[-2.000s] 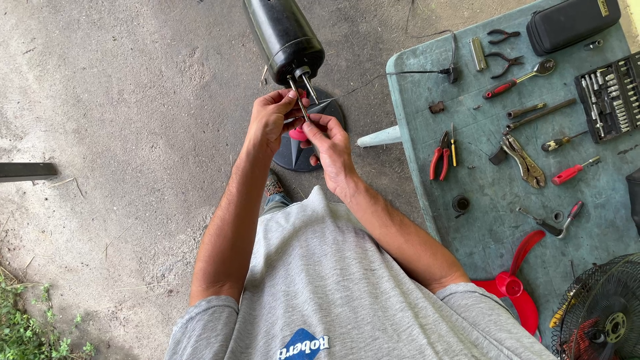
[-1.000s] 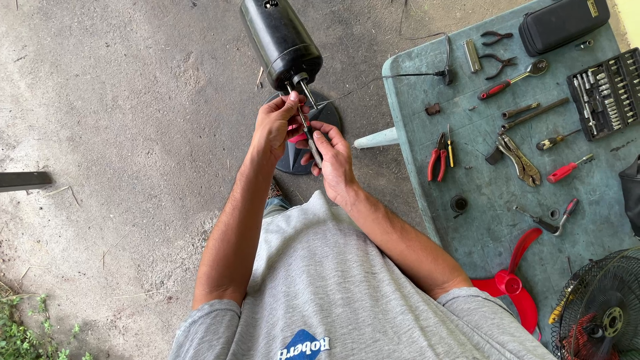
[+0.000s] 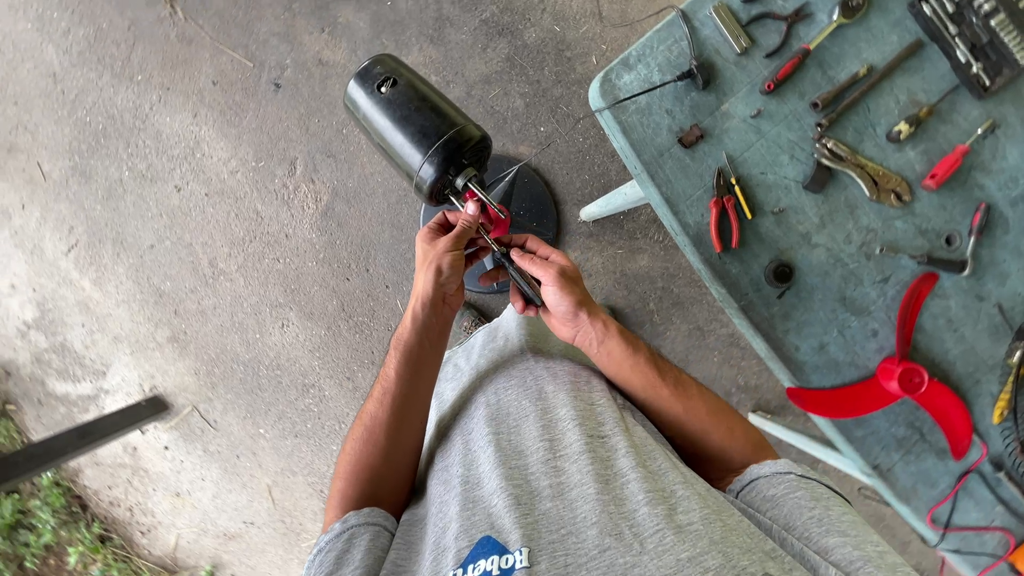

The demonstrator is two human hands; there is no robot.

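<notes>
A black fan motor housing (image 3: 416,128) with a protruding metal shaft (image 3: 486,198) stands at upper centre, above a round dark base (image 3: 528,200). Just below the housing, my left hand (image 3: 450,254) pinches a thin metal rod, its thumb and fingers near the blade of a screwdriver. My right hand (image 3: 552,280) grips the screwdriver's black handle (image 3: 522,280), which points up and left toward the housing. A red part (image 3: 498,219) shows behind the fingers. Whether the screwdriver's tip touches a screw is hidden by my left hand.
On the green table (image 3: 688,208) at right lie red-handled pliers (image 3: 724,212), a yellow screwdriver (image 3: 738,189), locking pliers (image 3: 868,172), a ratchet (image 3: 800,60) and a red fan blade (image 3: 902,376). A table leg (image 3: 614,202) juts toward the base. A dark bar (image 3: 80,440) extends from the left edge.
The screwdriver in my right hand now shows more fully, its handle lying across the palm. Both hands stay just below the motor housing. The view has turned and shifted.
</notes>
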